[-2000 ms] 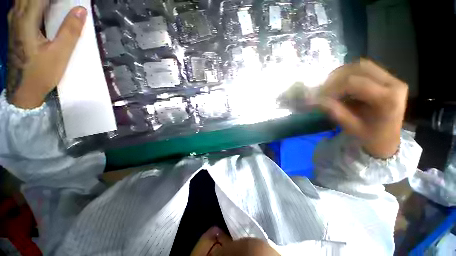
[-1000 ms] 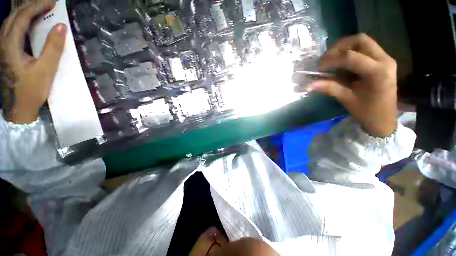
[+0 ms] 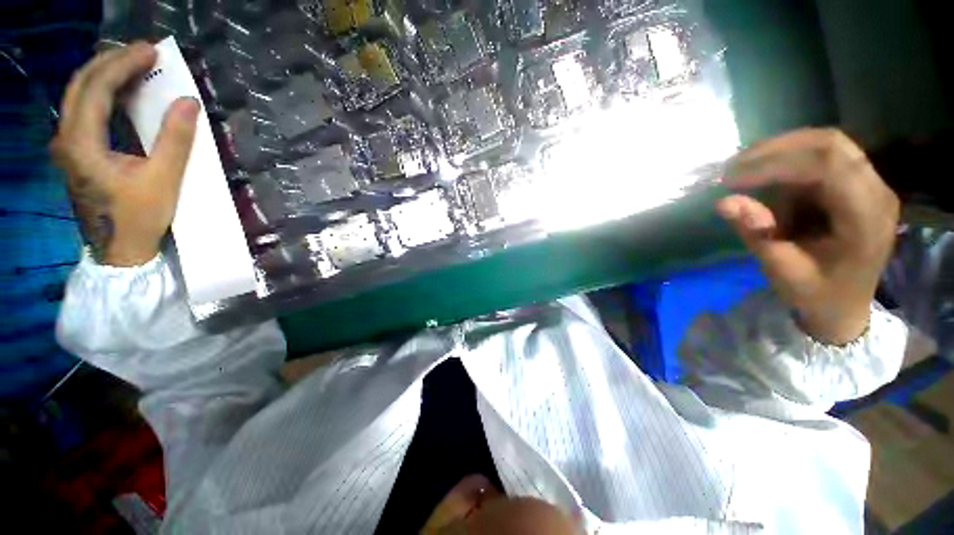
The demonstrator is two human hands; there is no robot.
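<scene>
My left hand point(image 3: 131, 172), tattooed, holds a white label strip point(image 3: 214, 235) at the tray's left edge, thumb on top. Tiny dark dots show at the strip's upper end. The clear blister tray point(image 3: 356, 115) lies under the strip, with circuit board modules point(image 3: 422, 217) in its pockets. Some modules look gold or brownish point(image 3: 377, 65). Strong glare hides the pockets at the lower right. My right hand point(image 3: 816, 225) is beside the tray's right edge, slightly blurred, thumb and fingertips apart. I cannot make out whether tweezers are between them.
A green bench edge point(image 3: 418, 296) runs below the tray, close to my smock. A blue bin point(image 3: 680, 313) is under the bench edge at right. Blue material with thin wires point(image 3: 37, 199) is at far left, and dark things stand at far right.
The tray, strip and left hand appear further right and slightly lower in view. My right hand has also shifted right and down; the tweezers seen between its fingers earlier no longer show clearly.
</scene>
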